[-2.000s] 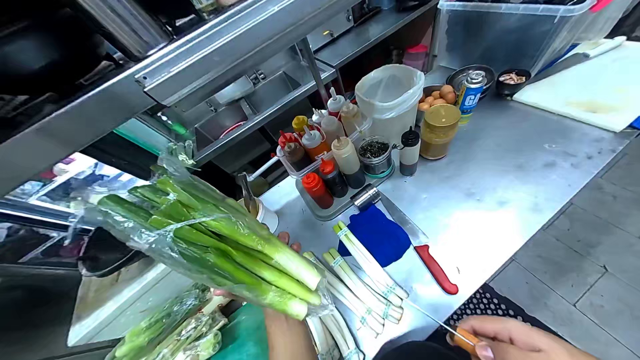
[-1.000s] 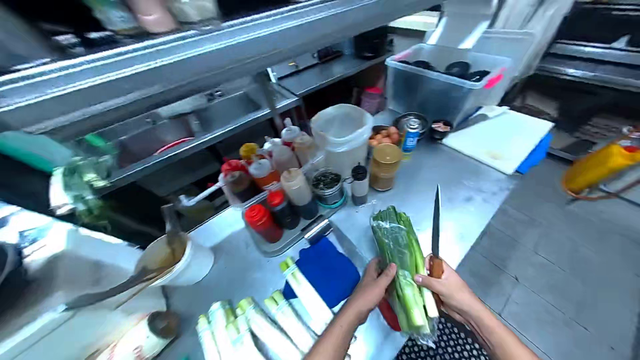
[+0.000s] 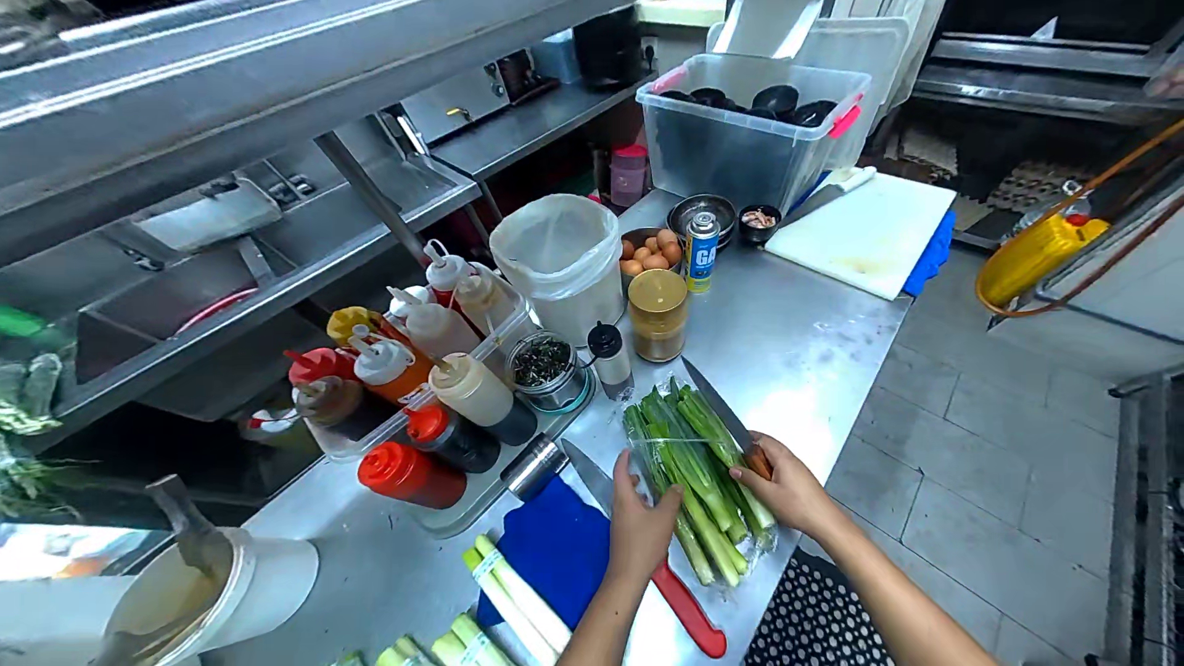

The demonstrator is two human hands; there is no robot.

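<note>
A bunch of green leek tops in clear plastic wrap (image 3: 698,481) lies on the steel counter. My right hand (image 3: 782,481) grips the wooden handle of a knife (image 3: 721,407), its blade pointing away along the bunch's right side. My left hand (image 3: 643,518) has its fingers spread at the bunch's left edge, touching the wrap. Partly behind my left hand is a second knife with a red handle (image 3: 686,606). It lies beside a blue cloth (image 3: 555,546). Cut white leek stalks (image 3: 518,597) lie at the lower left, some across the cloth.
Sauce bottles (image 3: 472,393) stand in a plastic tray at the left. Behind are a lined white bucket (image 3: 560,264), a bowl of eggs (image 3: 650,252), a gas can (image 3: 701,252) and a brown-lidded jar (image 3: 658,314). Farther back are a white cutting board (image 3: 860,231) and a clear bin (image 3: 740,139).
The wrapped bunch, held up at the left two seconds ago, has moved right and down onto the counter. My left hand has loosened from around it. The knife in my right hand has tilted leftward.
</note>
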